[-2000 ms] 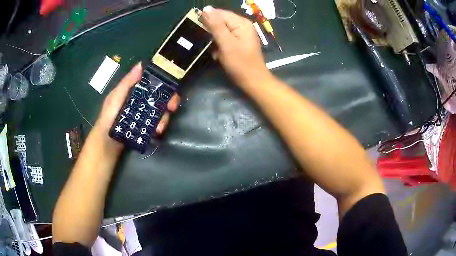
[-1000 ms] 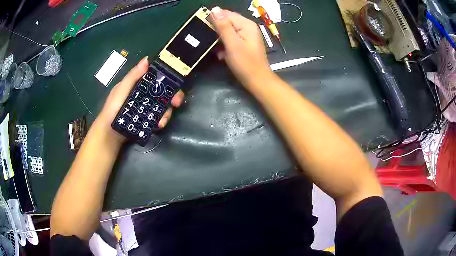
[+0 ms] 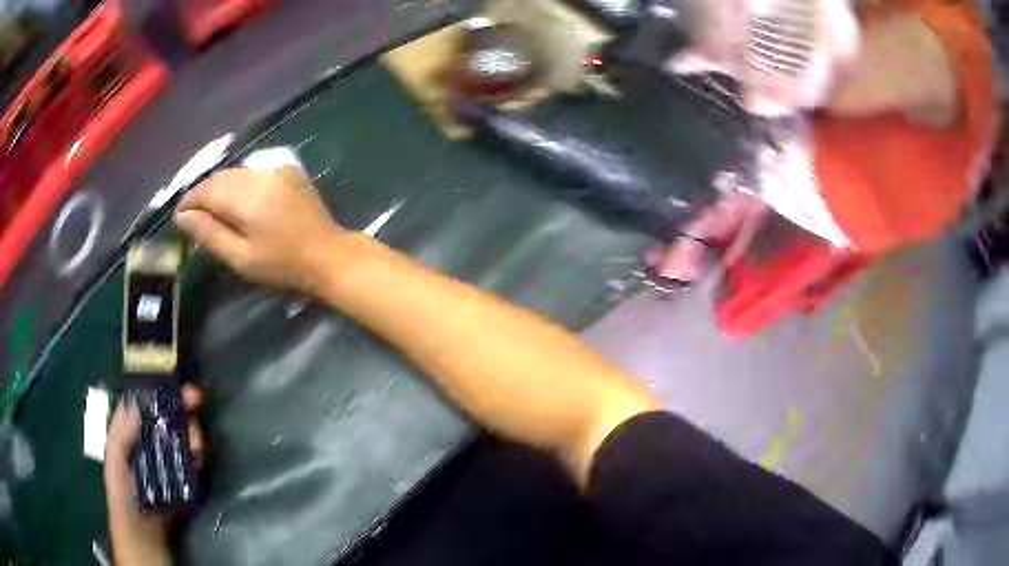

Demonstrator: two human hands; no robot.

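The black flip phone is open at the left, blurred. Its keypad half [image 3: 163, 451] is at the bottom and its gold-edged screen half [image 3: 152, 310] points up, with a small pale patch on the dark screen. My left hand [image 3: 124, 470] holds the keypad half, with fingers showing on both sides. My right hand [image 3: 249, 216] is above and to the right of the screen half, apart from it, with its fingers curled. Blur hides whether it holds anything.
A loose white rectangular screen [image 3: 96, 422] lies left of the phone. A thin white pointed strip [image 3: 383, 219] lies on the green mat. A brown round item [image 3: 493, 61] sits on a board at the top. Red bins [image 3: 83, 105] stand upper left. A person in orange [image 3: 902, 166] is at right.
The view has swung right, so the phone and hands now sit further left and are blurred. My right hand has come away from the phone's screen half. The person in orange has come into view.
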